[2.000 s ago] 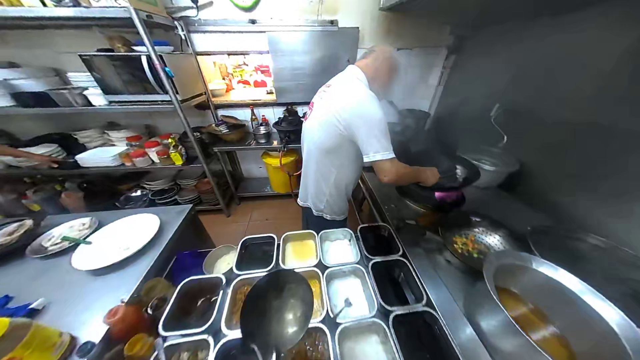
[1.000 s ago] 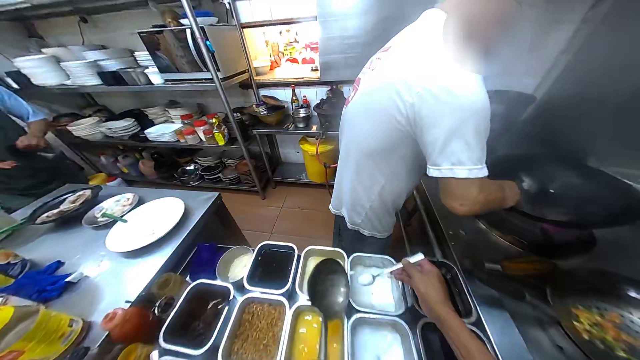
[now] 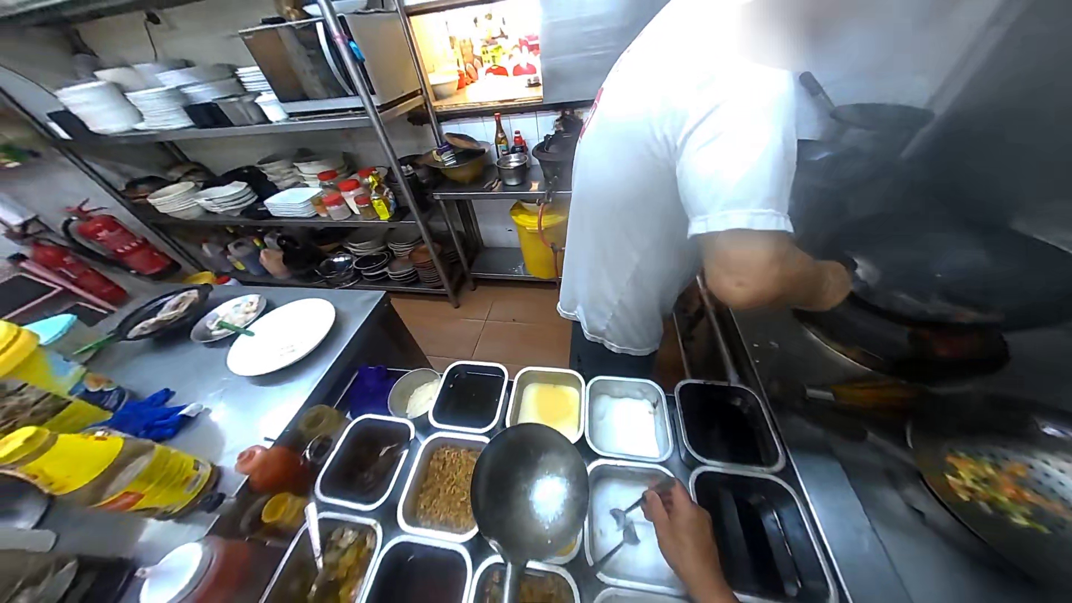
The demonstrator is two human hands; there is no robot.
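Observation:
My right hand (image 3: 674, 515) grips a small metal spoon (image 3: 626, 507) over a steel tray of white powder (image 3: 610, 486). A second spoon lies in that tray. Left of the hand, a steel wok ladle (image 3: 529, 490) rests bowl upward above the trays; what holds its handle is below the view. Behind stands a tray of white granules (image 3: 626, 423), beside one of yellow liquid (image 3: 548, 404). A tray of brown crumbly food (image 3: 448, 484) is left of the ladle. My left hand is not in view.
A co-worker in a white shirt (image 3: 653, 193) stands just ahead, one hand at a dark wok (image 3: 921, 276) on the stove. Vegetables (image 3: 997, 486) sit in a perforated strainer at right. Left, a steel table holds an oval white plate (image 3: 281, 337) and yellow-labelled bottles (image 3: 109, 469).
My right hand has moved from the tray of white granules to the nearer tray of white powder. The white spoon it held is no longer in it. The view has turned somewhat left.

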